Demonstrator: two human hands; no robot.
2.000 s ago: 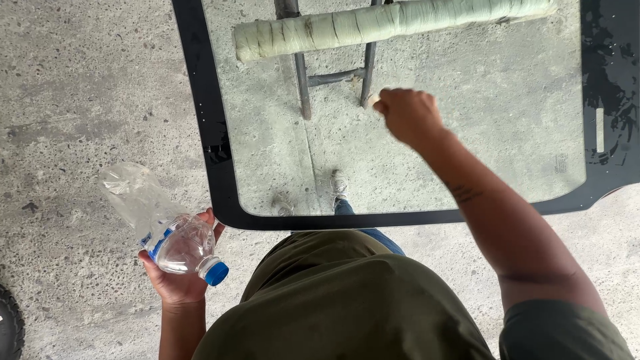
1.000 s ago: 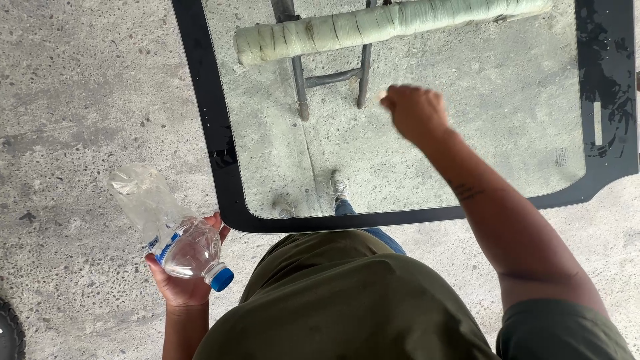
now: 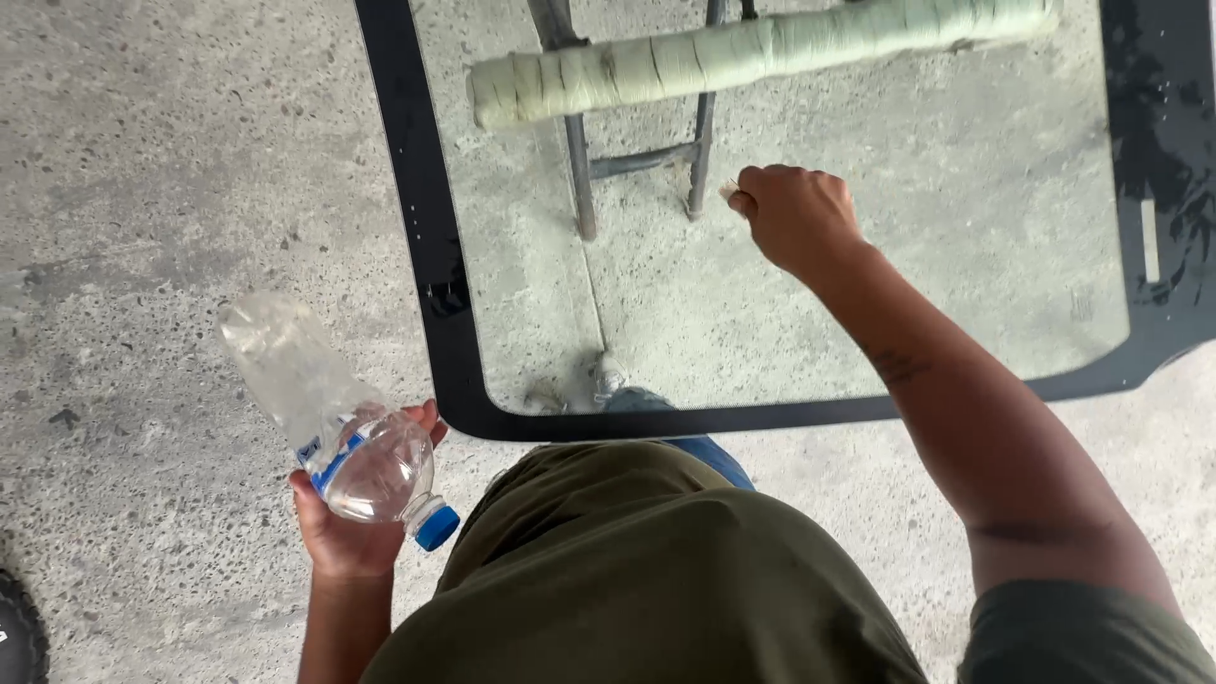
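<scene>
A pane of vehicle glass (image 3: 912, 285) with a wide black border spans the upper right. Over its middle is my right hand (image 3: 798, 214), its fingers closed on a small pale item (image 3: 730, 190) that is mostly hidden and cannot be named. At the lower left my left hand (image 3: 356, 532) holds a clear plastic bottle (image 3: 375, 470) with a blue cap and a blue label, tilted with the cap toward me. The fingertips of that hand are close to the pane's near left corner.
Beneath the glass, a padded bar (image 3: 665, 68) wrapped in pale material rests on a dark metal stand (image 3: 641, 163). A black tyre-like object (image 3: 19, 627) shows at the lower left edge. The floor (image 3: 171, 237) is rough concrete.
Over the glass my right hand has shifted slightly, still closed. My left hand keeps hold of the bottle, nearly in the same place.
</scene>
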